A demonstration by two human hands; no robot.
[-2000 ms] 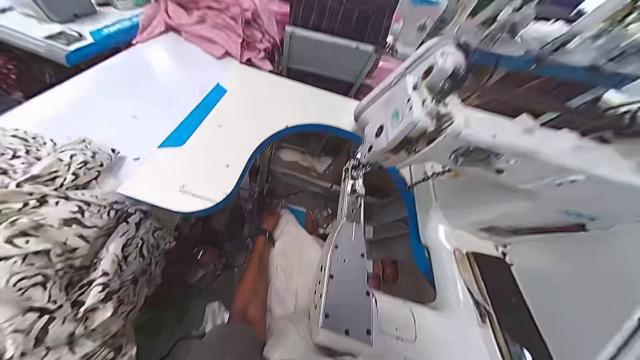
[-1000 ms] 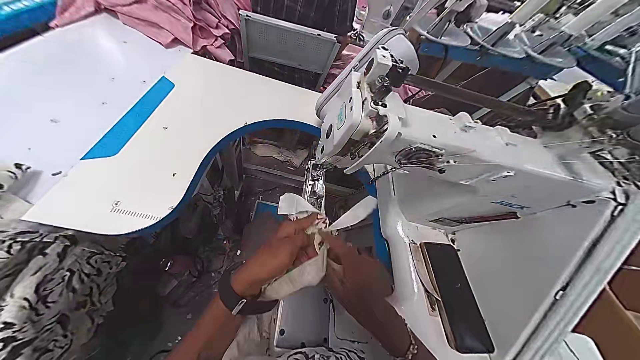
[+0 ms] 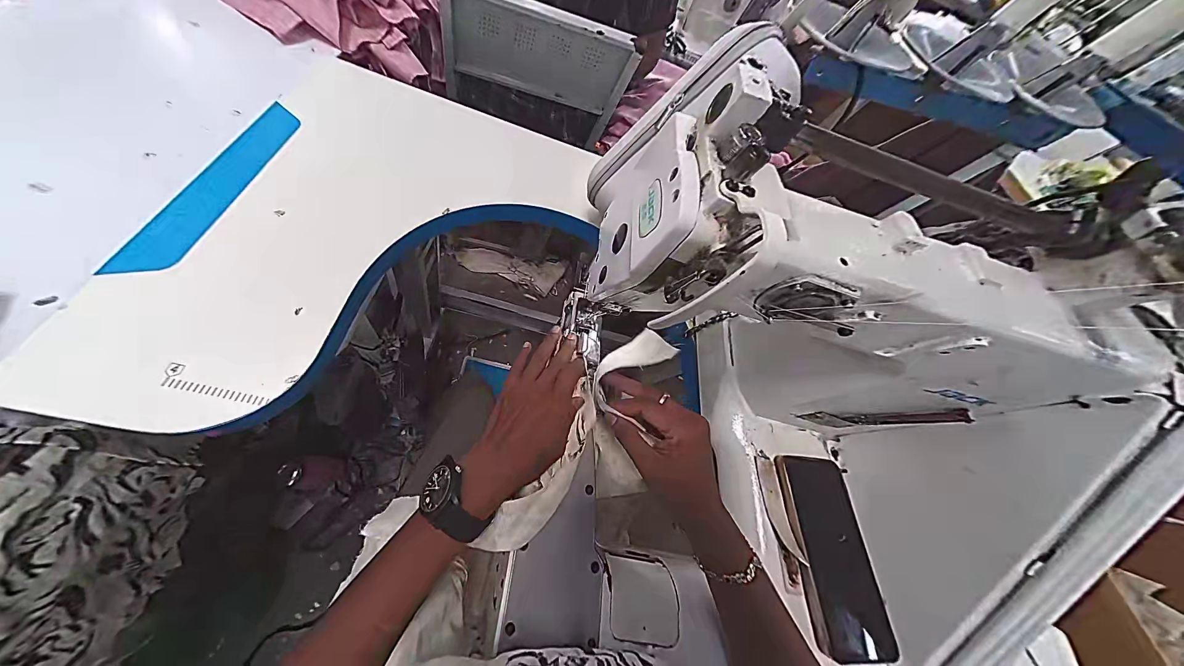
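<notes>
My left hand [image 3: 535, 412], with a black wristwatch [image 3: 441, 498], lies flat on cream fabric [image 3: 546, 509] just in front of the presser foot [image 3: 583, 324] of a white industrial sewing machine [image 3: 888, 277]. Right of it, my right hand [image 3: 668, 442], with a ring and a bracelet, pinches an edge of the cream fabric. A loose strip [image 3: 643, 356] of it curls up beyond those fingers. The fabric drapes over the machine's narrow grey arm [image 3: 552, 583] and hangs down at the left. The needle itself cannot be made out.
A white table [image 3: 370, 139] with a blue curved edge extends at the left. Black-and-white patterned cloth [image 3: 83, 527] lies below it. A dark phone-like slab [image 3: 837, 560] rests on the machine's base at the right. Pink cloth [image 3: 370, 37] lies at the back.
Two seconds ago the left arm reached down beside the cream fabric. One second ago both hands held the fabric together above the machine's arm; now they are apart, the left flat near the presser foot.
</notes>
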